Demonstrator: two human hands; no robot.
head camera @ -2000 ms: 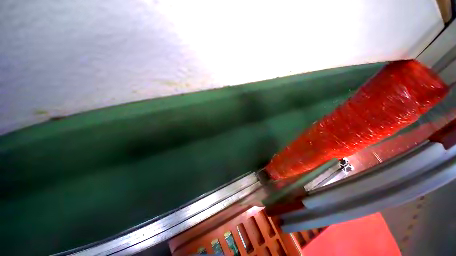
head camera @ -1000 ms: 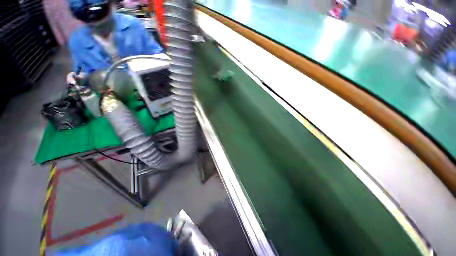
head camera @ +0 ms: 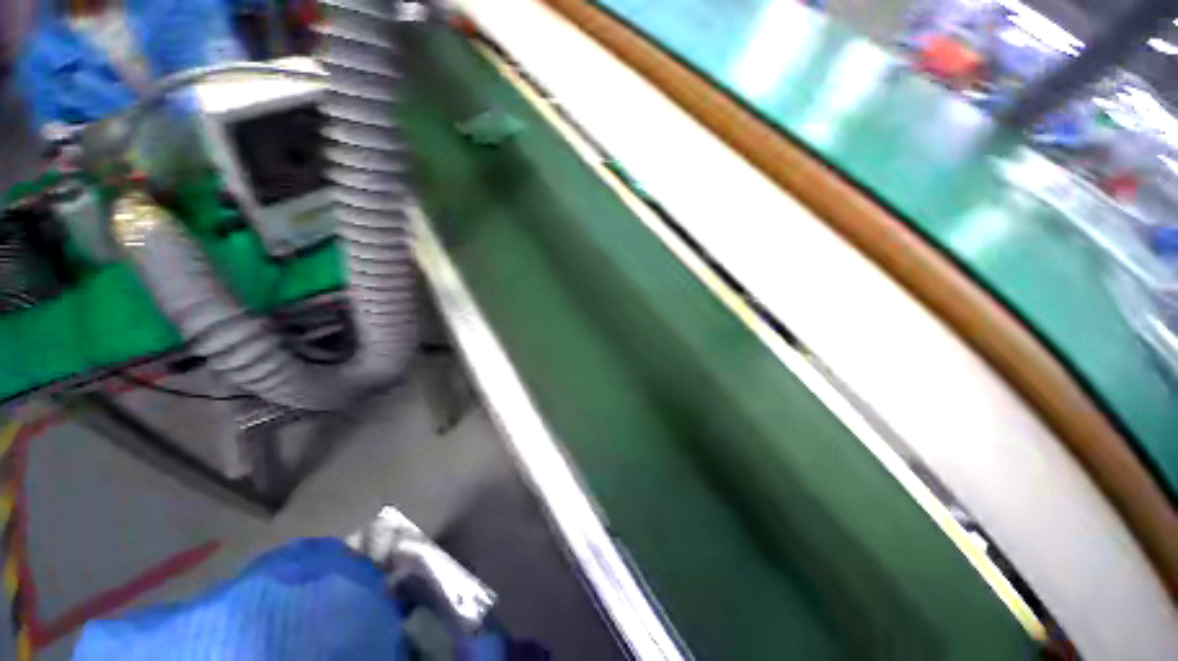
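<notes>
Neither of my hands shows. A blue smock part (head camera: 278,607), likely my own sleeve or shoulder, fills the lower left, with a shiny silvery piece (head camera: 426,564) beside it; I cannot tell what that is. Nearest in front lies the dark green conveyor (head camera: 672,400) with its metal edge rail (head camera: 517,413). A small pale green item (head camera: 491,127), too blurred to name, lies on the belt near its far end.
A grey ribbed duct (head camera: 368,181) hangs at the upper left and bends toward a green-topped bench (head camera: 129,323) with a white boxy device (head camera: 278,168). A person in a blue smock (head camera: 194,32) is behind it. A white strip and brown rail (head camera: 801,187) run along the right.
The view has swung from the red-wrapped piece and orange grate to the conveyor and bench. Over the last second, the duct and bench have shifted left and up in the picture.
</notes>
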